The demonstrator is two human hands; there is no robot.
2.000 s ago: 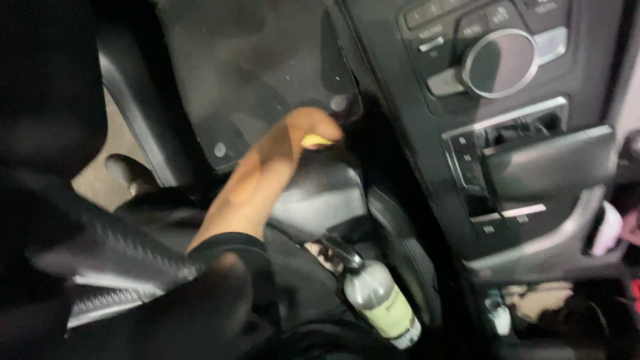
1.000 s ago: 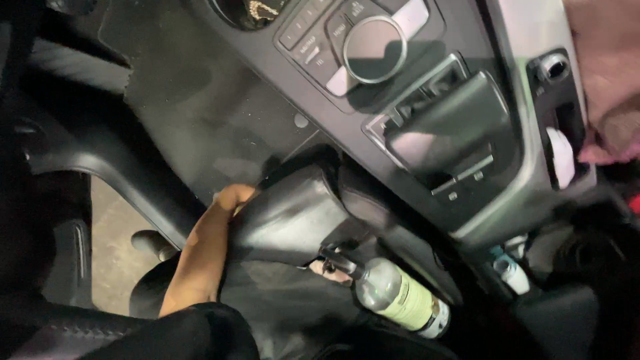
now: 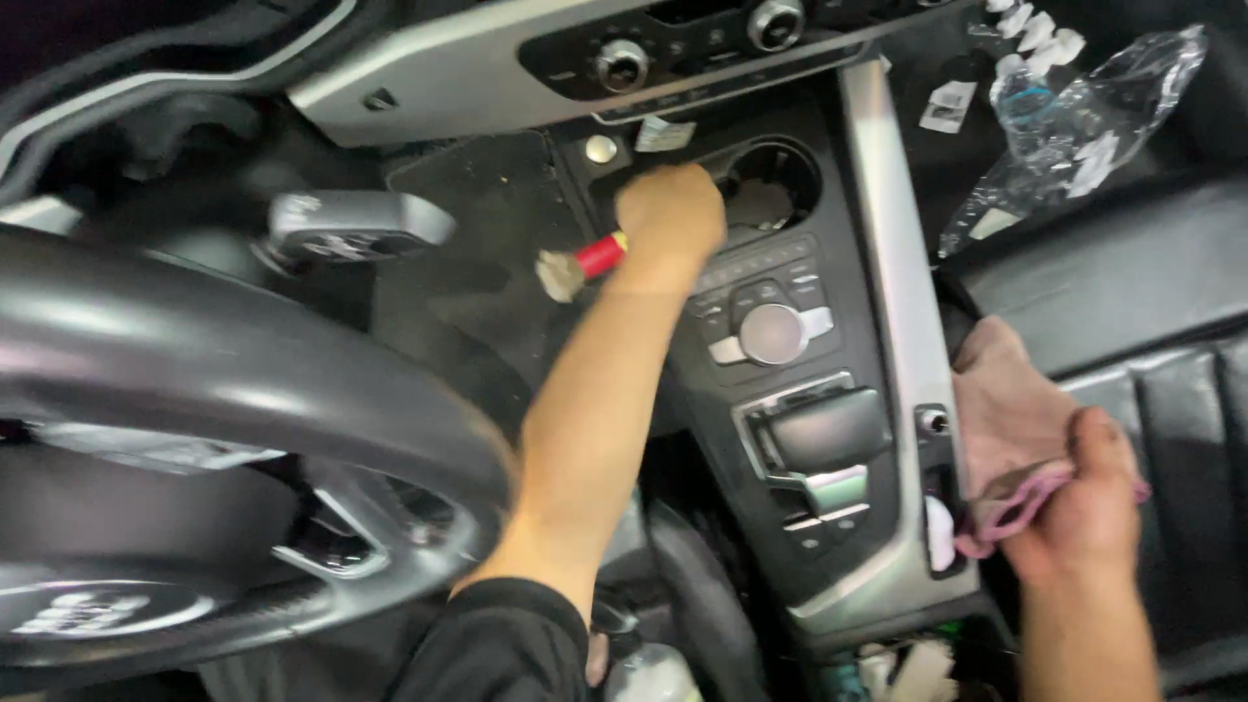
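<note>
In the head view, my left hand (image 3: 673, 210) is closed around a brush with a red and yellow handle (image 3: 600, 255). Its pale bristle end (image 3: 561, 276) points to the lower left, over the dark footwell side. This fist is over the front of the centre console, just left of the cup holder (image 3: 775, 185). At the right, my right hand (image 3: 1087, 502) grips a pink cloth (image 3: 1014, 409) beside the console's silver edge. The brush's grip end is hidden in my left fist.
The steering wheel (image 3: 244, 351) fills the left side. The gear selector (image 3: 829, 429) and round control knob (image 3: 773, 333) stand on the console. A clear plastic bag (image 3: 1063, 127) lies at the upper right, past the silver trim. A bottle (image 3: 653, 675) shows at the bottom edge.
My left hand has moved from beside the seat to the front of the console. My right hand with the cloth has come into view. The view has shifted strongly, now showing the steering wheel and dashboard.
</note>
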